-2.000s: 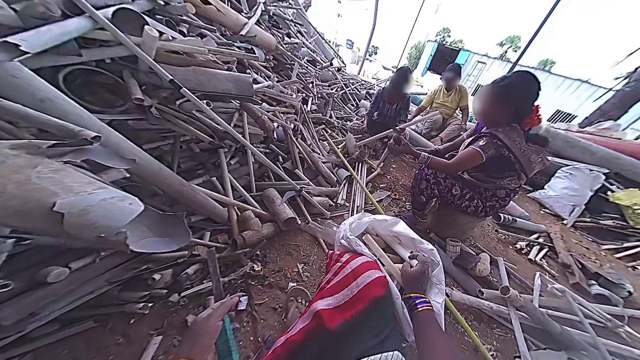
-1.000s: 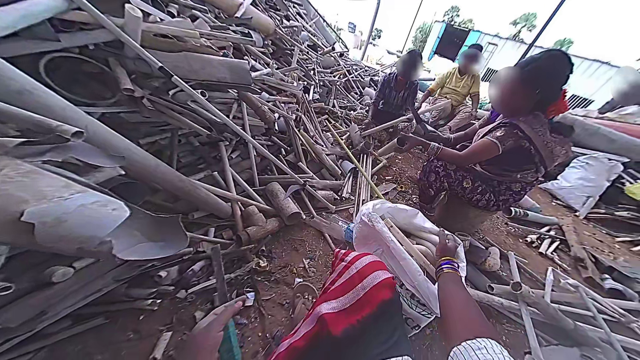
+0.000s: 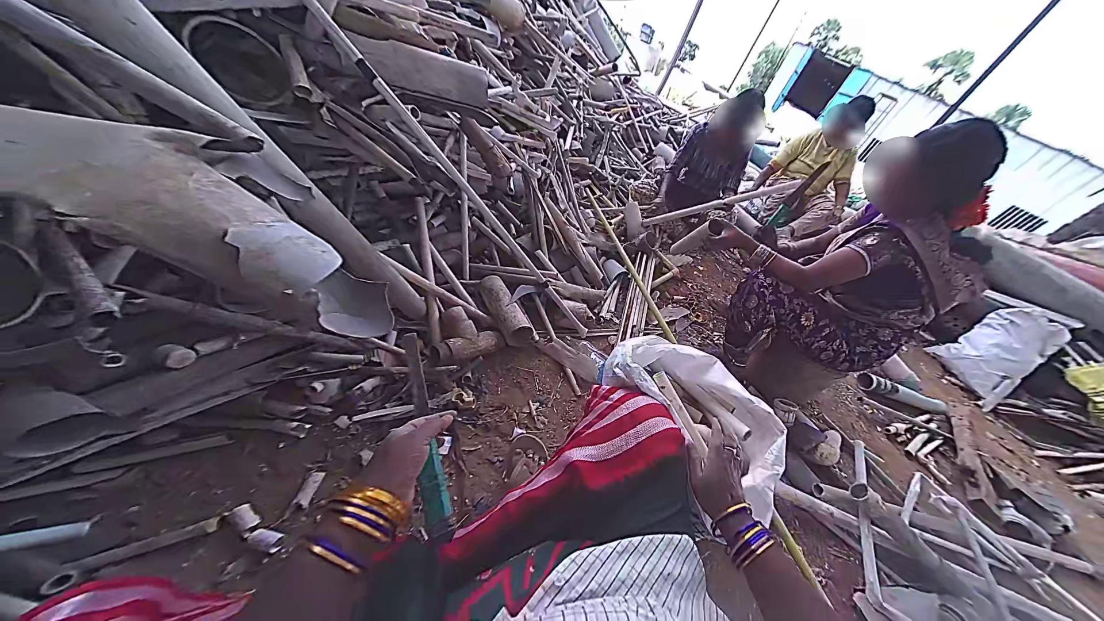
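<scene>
My left hand (image 3: 405,457), bangles at its wrist, lies across an upright tool with a dark flat blade (image 3: 416,375) and a green lower part (image 3: 435,487); whether its fingers close on the tool cannot be told. A pale length of plastic pipe (image 3: 677,405) is in my right hand (image 3: 716,461), at the mouth of a white woven sack (image 3: 763,431). More pale pipe pieces (image 3: 729,418) stick out of the sack. Red and white striped cloth (image 3: 604,431) covers my lap between the hands.
A large heap of scrap pipes (image 3: 509,172) rises ahead and left, with a wide broken pipe (image 3: 155,190) near me. A seated person (image 3: 828,285) at the right holds a pipe; two other people sit beyond. Loose pipes (image 3: 931,535) lie at the lower right, beside a yellow-green rod (image 3: 634,276).
My right hand has drawn back from deeper in the sack's mouth toward my lap. The nearest person's hands have lifted a pipe piece and a green-handled blade shows beside them.
</scene>
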